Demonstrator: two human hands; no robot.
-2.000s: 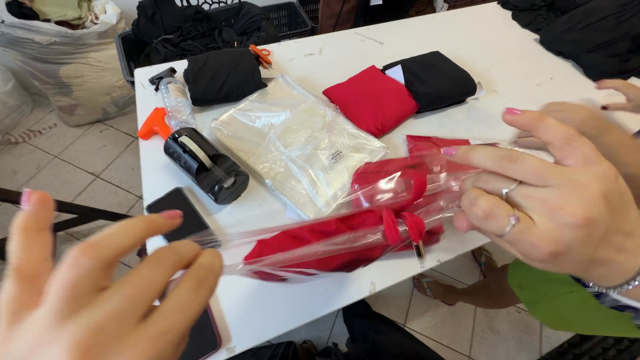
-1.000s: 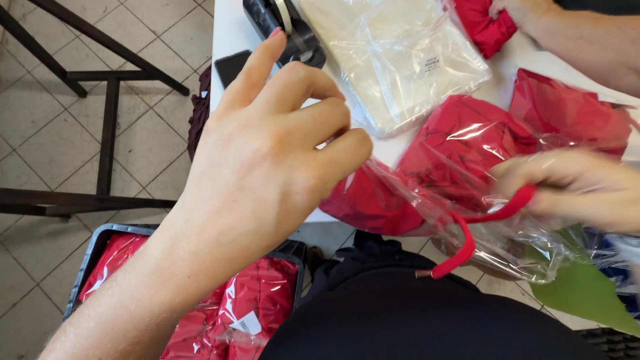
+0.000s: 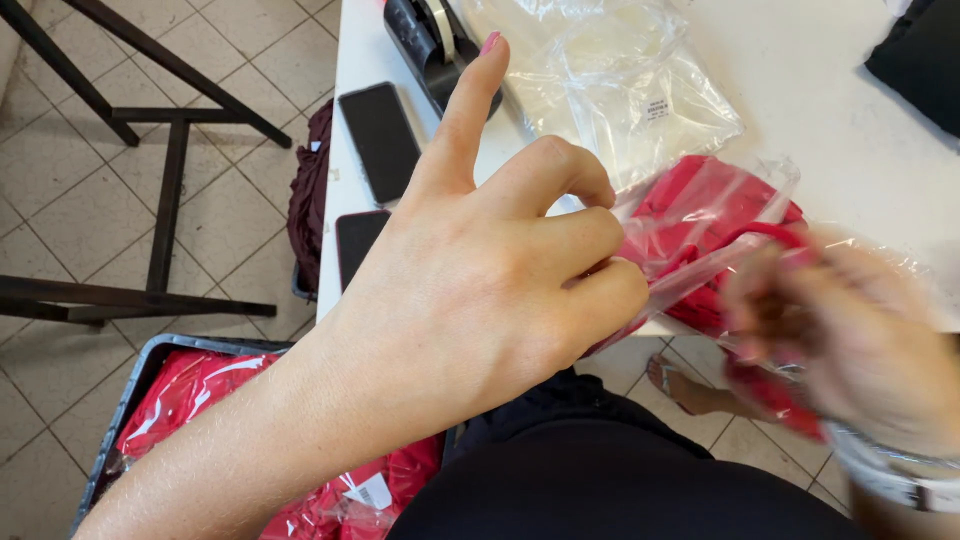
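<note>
My left hand (image 3: 517, 262) is above the table's near edge, its curled fingers gripping the clear plastic bag (image 3: 697, 277) while the index finger points up. Inside and around that bag is a red garment (image 3: 694, 202) with a red drawstring (image 3: 757, 229). On the right, my right hand (image 3: 840, 315) is blurred; its fingers pinch at the red drawstring beside the bag. A stack of clear plastic bags (image 3: 600, 82) lies flat beyond my hands. Part of the red garment is hidden behind both hands.
Two phones (image 3: 381, 142) and a black tape dispenser (image 3: 442, 52) lie at the left of the white table (image 3: 810, 112). Black folded fabric (image 3: 922, 67) is at the right. Below left stands a crate (image 3: 142, 375) of bagged red garments. Dark metal legs (image 3: 169, 202) stand on the tiled floor.
The view has swung down and left. The other person's hand that held red fabric at the upper right a second ago is out of sight. My hands remain at the bagged red garment.
</note>
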